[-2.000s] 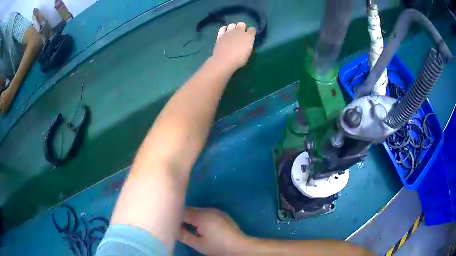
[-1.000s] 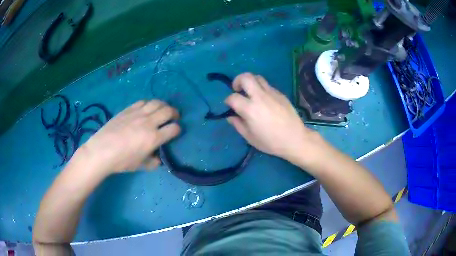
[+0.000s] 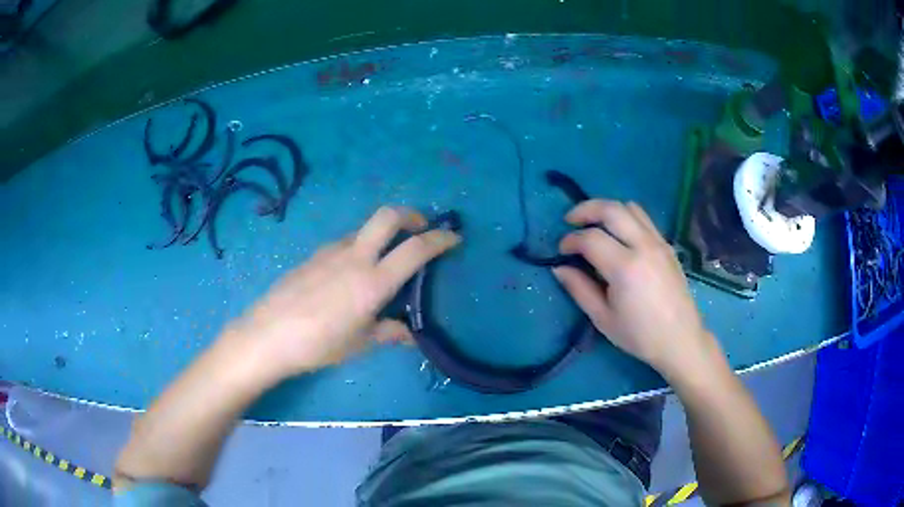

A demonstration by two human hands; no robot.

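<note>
A large black open C-shaped headband (image 3: 506, 376) lies on the blue-green bench in front of me, its opening away from me. My left hand (image 3: 342, 287) holds its left end, fingers bent over it. My right hand (image 3: 634, 277) is at its right end, shut on a small black yoke (image 3: 565, 183) that curves out past the fingers. A thin dark wire (image 3: 522, 178) trails from the yoke's lower tip up the bench. The joint under my right fingers is hidden.
A pile of loose yokes (image 3: 213, 183) lies at the left. The green press with its white pad (image 3: 773, 203) stands at the right. A blue parts bin (image 3: 877, 277) is beyond it. A darker green strip (image 3: 396, 20) runs along the back, with part of another band on it.
The right hand reached to the far strip, then came back to the bench with a headband there. Since then, my left hand has closed on the left end. The view has shifted.
</note>
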